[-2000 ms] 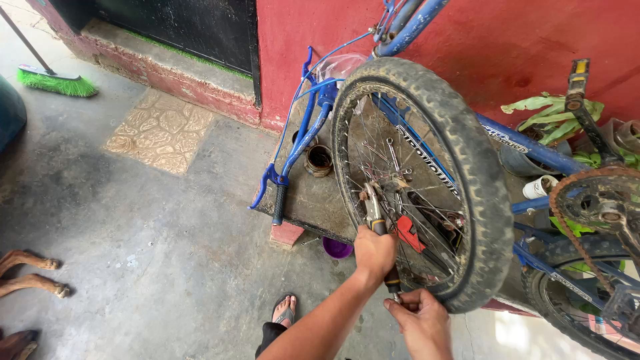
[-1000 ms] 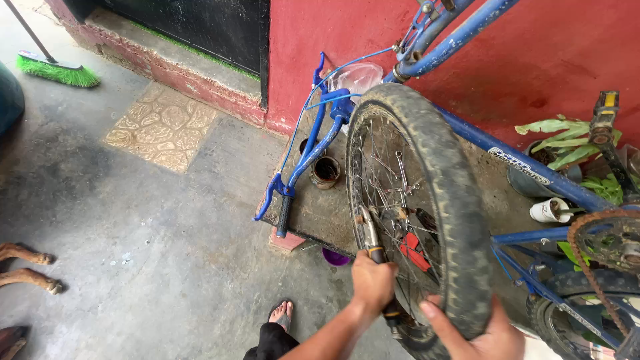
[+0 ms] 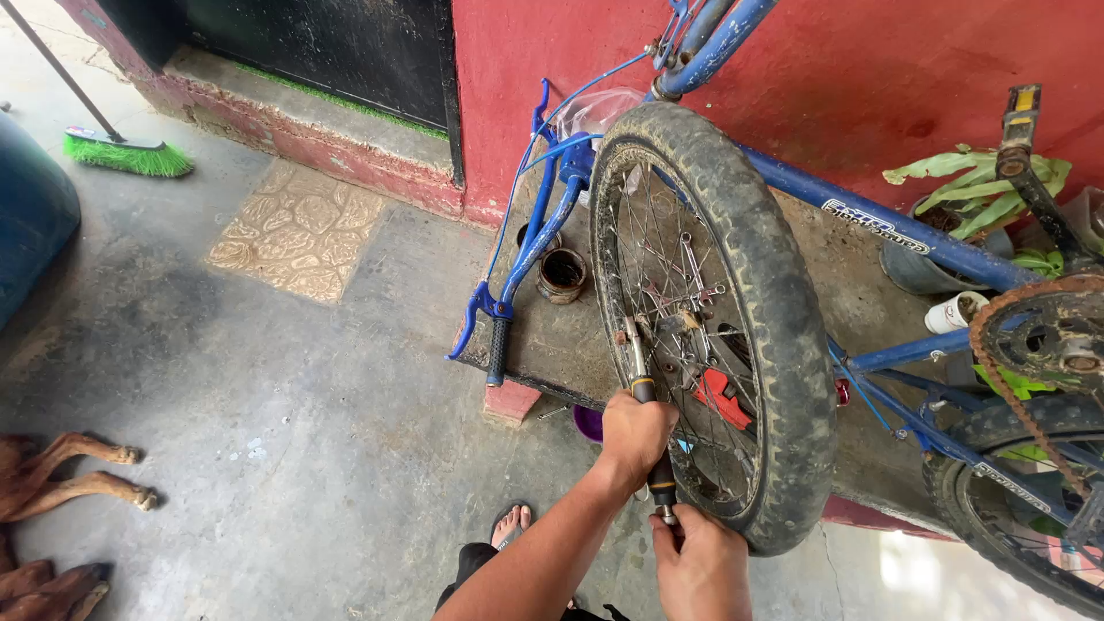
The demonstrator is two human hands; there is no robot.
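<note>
An upside-down blue bicycle frame [image 3: 871, 220] leans by the red wall, its front wheel's knobby tire [image 3: 768, 250] in front of me. My left hand [image 3: 636, 431] is closed around the dark grip of a hand tool [image 3: 638, 358] with a metal head, which lies against the wheel's near rim side. My right hand [image 3: 703, 556] pinches the small metal end of the same tool, below the left hand and beside the tire. Behind the spokes, several wrenches [image 3: 690, 259] and a red-handled tool [image 3: 723, 398] lie on the concrete ledge.
Blue handlebars [image 3: 548, 216] are left of the wheel, near a dark-filled jar [image 3: 561, 274]. A purple bowl [image 3: 589, 423] sits under the ledge. Potted plants [image 3: 931, 250] and a white cup [image 3: 955, 312] stand right. A green broom [image 3: 129, 155] and a dog's legs [image 3: 95, 470] are left.
My right hand was on the lower tire one second ago; it now holds the tool's lower end, as it did two seconds ago. My left hand has kept its grip.
</note>
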